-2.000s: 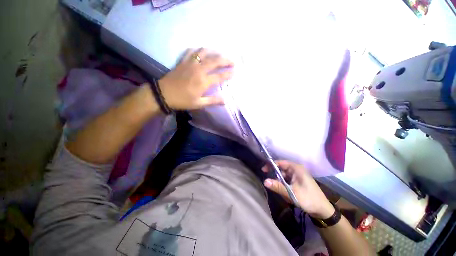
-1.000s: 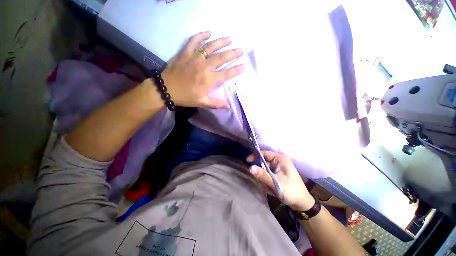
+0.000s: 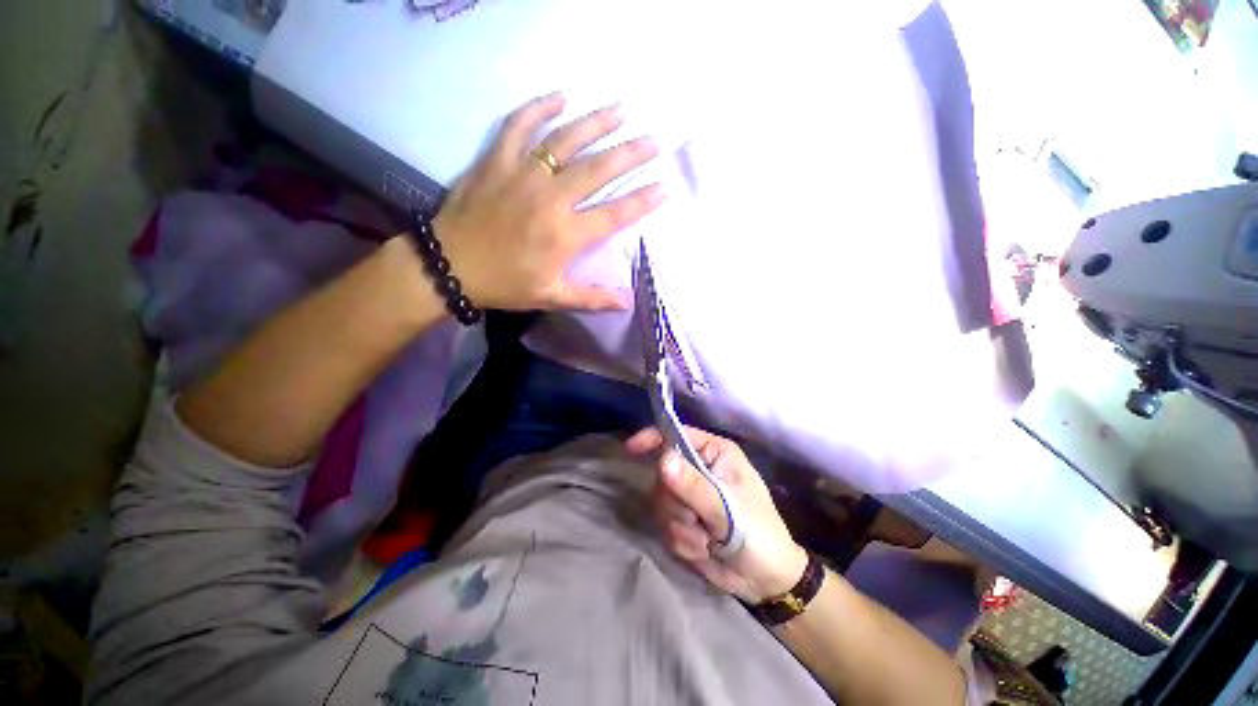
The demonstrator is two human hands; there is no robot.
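Observation:
The lilac panel (image 3: 814, 317), nearly white under the lamp, lies over the table and hangs over its near edge. My left hand (image 3: 545, 214) lies flat on it, fingers spread, holding nothing. My right hand (image 3: 717, 510) grips the shears (image 3: 660, 366) by the handles at the near table edge. The blades point up the picture, their tips just below my left fingers. A narrow dark-edged slit shows beside the blades on the right. Glare hides whether the blades touch the cloth.
The sewing machine head (image 3: 1173, 269) stands at the right. Crumpled lilac and magenta cloth (image 3: 262, 276) hangs at the left below the table (image 3: 338, 117). Small cloth pieces (image 3: 444, 7) lie at the far edge. A multicoloured item (image 3: 1186, 21) is at the top right.
My right hand has moved left and slightly down, and the shears point more steeply up the picture. The panel's right edge has turned, hiding most of the magenta strip. My left hand has spread its fingers.

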